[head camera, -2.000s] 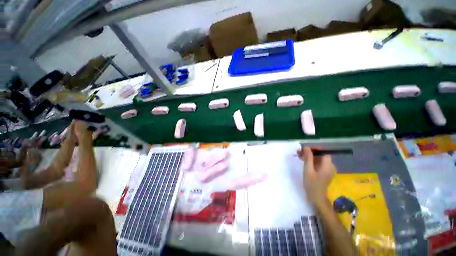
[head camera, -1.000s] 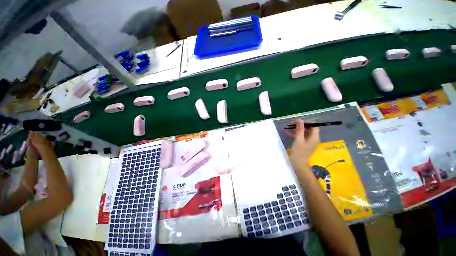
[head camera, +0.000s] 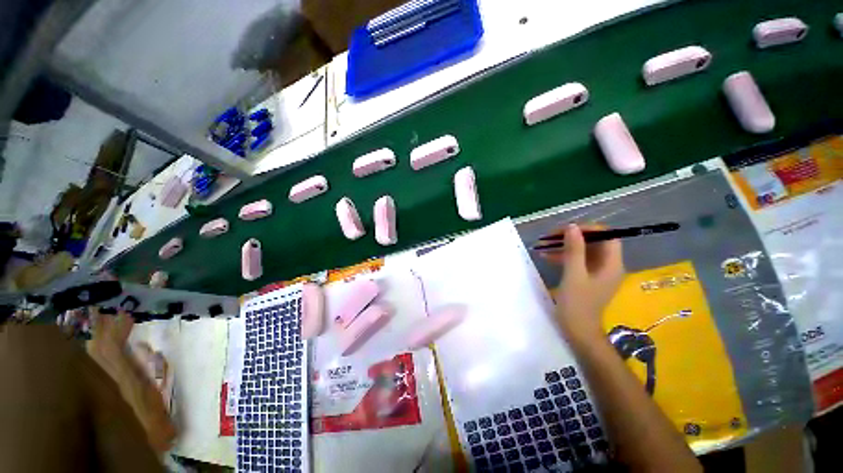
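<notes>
My right hand (head camera: 592, 268) grips slim black tweezers (head camera: 642, 231) above the grey printed sheet, with their tips pointing left near the edge of the white sticker sheet (head camera: 481, 305). Rows of small dark square stickers (head camera: 541, 425) remain at that sheet's near end. A blurred pale pink housing (head camera: 436, 327) is at the sheet's left edge. More pink housings (head camera: 365, 328) lie together on the printed sheet to its left. I cannot tell whether the tweezers hold a sticker. My left hand is not in view.
A green conveyor belt (head camera: 504, 157) carries spaced pink housings beyond the sheets. A blue tray (head camera: 416, 46) with metallic tools is on the white shelf. A full sticker sheet (head camera: 273, 379) lies at left. Another person's hand and forearm (head camera: 134, 383) are at far left.
My right hand and tweezers have moved right, from over the white sheet two seconds ago to over the grey sheet. The camera view has shifted and tilted.
</notes>
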